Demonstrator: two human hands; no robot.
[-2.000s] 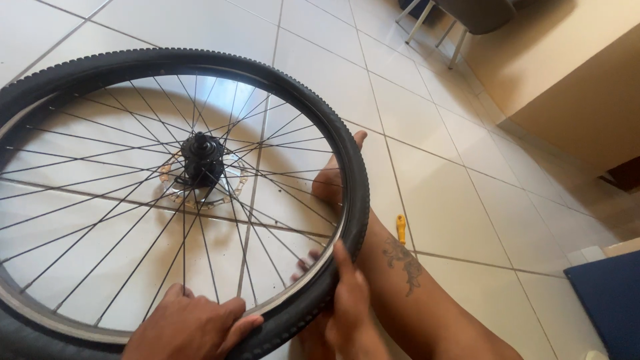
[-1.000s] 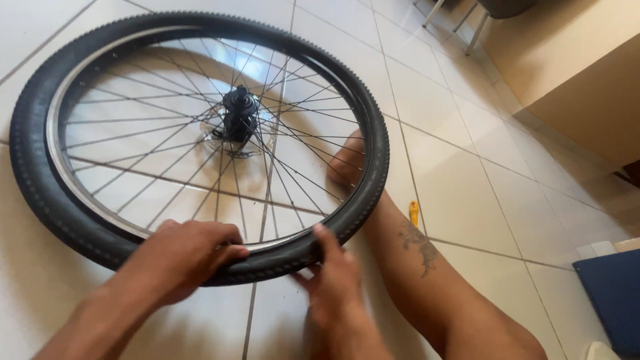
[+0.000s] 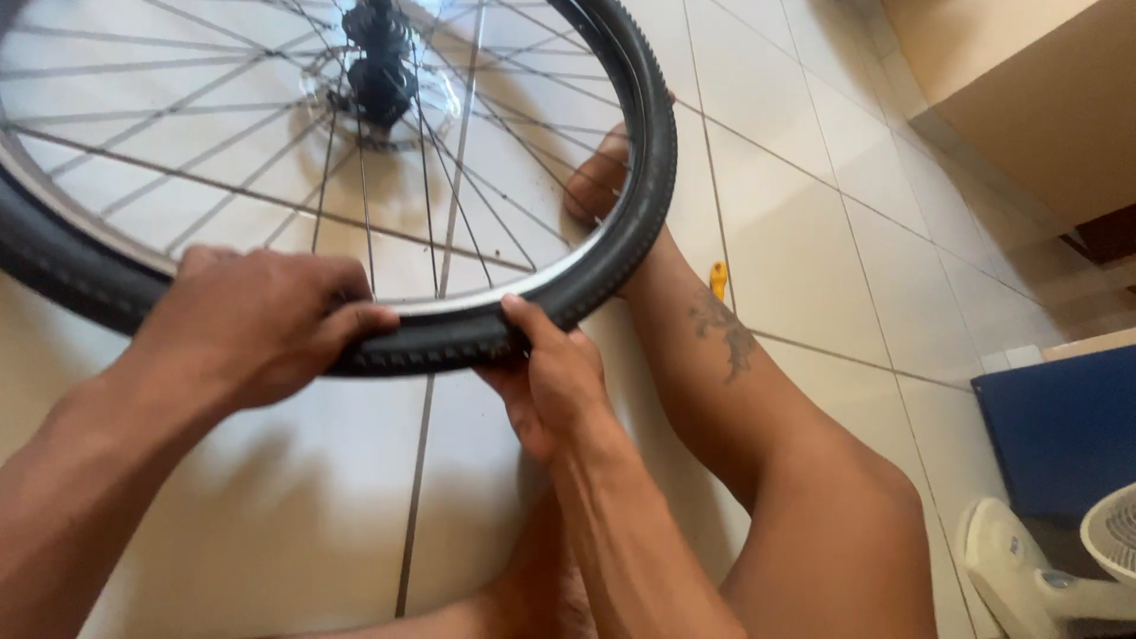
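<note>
A spoked bicycle wheel fills the upper left, its black tire [image 3: 652, 177] seated around a silver metal rim [image 3: 568, 266]. The black hub [image 3: 380, 80] carries a brake disc beneath the spokes. My left hand [image 3: 266, 311] grips the near part of the tire and rim, thumb along the tire's inner edge. Just to its right, my right hand [image 3: 555, 373] holds the tire from below, with the thumb on top by the rim and the other fingers partly hidden underneath.
My bare leg [image 3: 763, 417] stretches along the right of the wheel, its foot behind the tire. A yellow tool handle [image 3: 718, 280] lies on the tiled floor beyond the shin. At the lower right stand a white fan [image 3: 1012, 559] and a dark blue panel [image 3: 1056, 426].
Two seconds ago both hands were also at the near side of the wheel. Since one second ago, the wheel and both hands have shifted relative to my leg only slightly, and the view is nearer.
</note>
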